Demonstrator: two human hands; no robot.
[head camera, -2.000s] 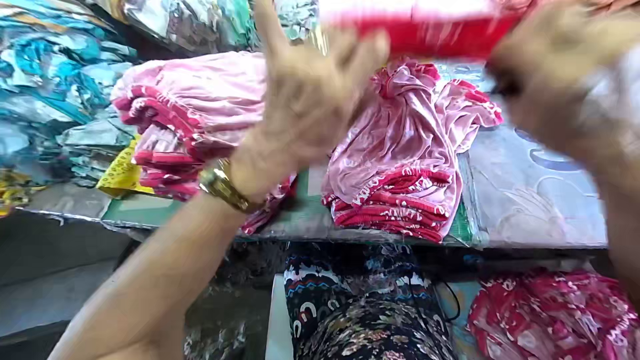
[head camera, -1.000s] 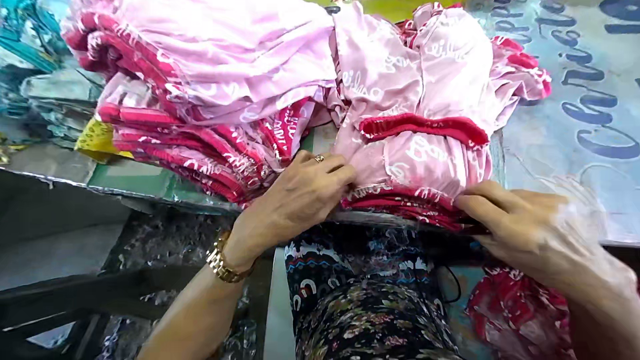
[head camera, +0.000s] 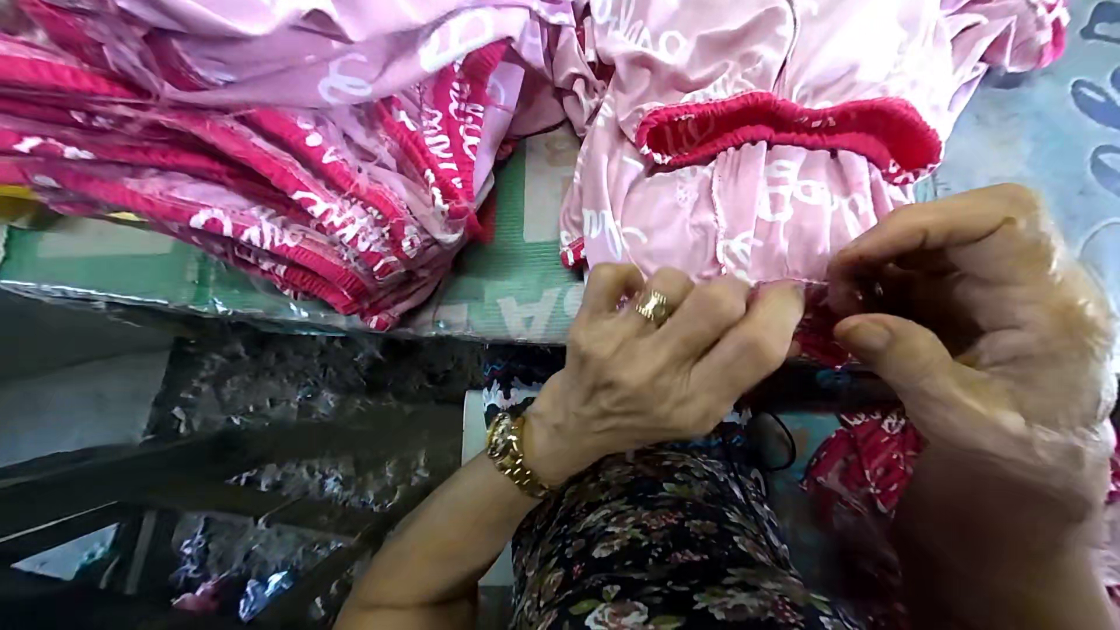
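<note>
A light pink garment (head camera: 674, 210) with white lettering lies at the table's near edge, its dark pink elastic band (head camera: 792, 131) lying across it. My left hand (head camera: 674, 341), with a ring and a gold watch, has its fingers closed on the garment's near edge. Close beside it on the right, my right hand (head camera: 954, 306) is curled, thumb and fingertips at the same edge; whether cloth is between them is hidden. To the left sits a pile of similar pink garments (head camera: 332, 184) with dark pink elasticated edges.
Green printed sheeting (head camera: 503, 289) covers the table edge between the piles. Lettered grey-blue sheeting (head camera: 1032, 149) lies at the right. Dark pink fabric (head camera: 866, 455) is below the table at the right. A floral cloth (head camera: 647, 542) covers my lap. Dark bars (head camera: 289, 481) stand at lower left.
Two seconds ago both hands were raised with a blurred red item near them; now they are down at the garment's near edge. Since one second ago, my right hand has turned and curled. The view is nearer.
</note>
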